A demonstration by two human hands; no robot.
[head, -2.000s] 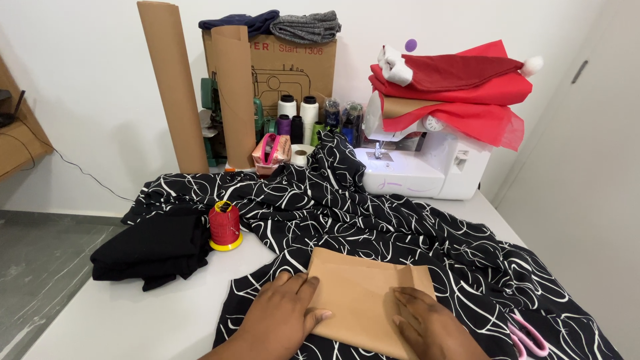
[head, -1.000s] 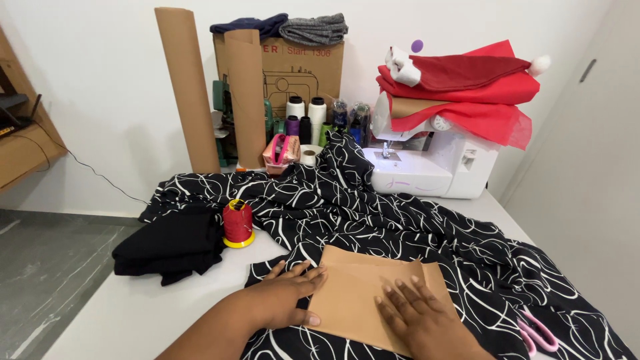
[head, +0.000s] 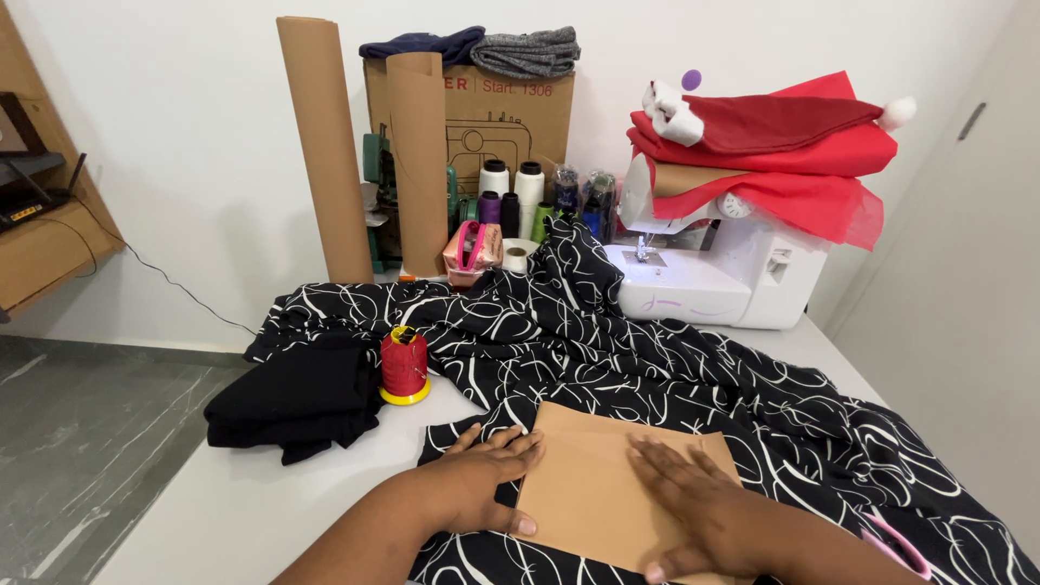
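A piece of brown paper [head: 597, 487] lies flat on black fabric with white curved lines [head: 569, 325], near the front of the table. My left hand [head: 487, 479] rests at the paper's left edge, fingers spread, partly on the fabric. Over the paper's right part my right hand [head: 691, 504] lies palm down with fingers apart, slightly blurred; neither hand grips anything. Pink scissors handles [head: 898, 544] show at the lower right beside my right forearm, their blades not visible. A red thread cone [head: 404, 370] with pins in it stands left of the patterned fabric, beside folded black cloth [head: 292, 398].
A white sewing machine [head: 691, 284] carries red fabric [head: 772, 199] and a red hat [head: 780, 122]. Paper rolls [head: 321, 146], several thread cones [head: 530, 191], a pink pouch [head: 474, 248] and a cardboard box [head: 504, 130] stand along the wall at the table's back.
The paper's right part, raised in a fold two seconds ago, now lies flat. My right hand has shifted over it with its fingers spread. My left hand stays by the left edge.
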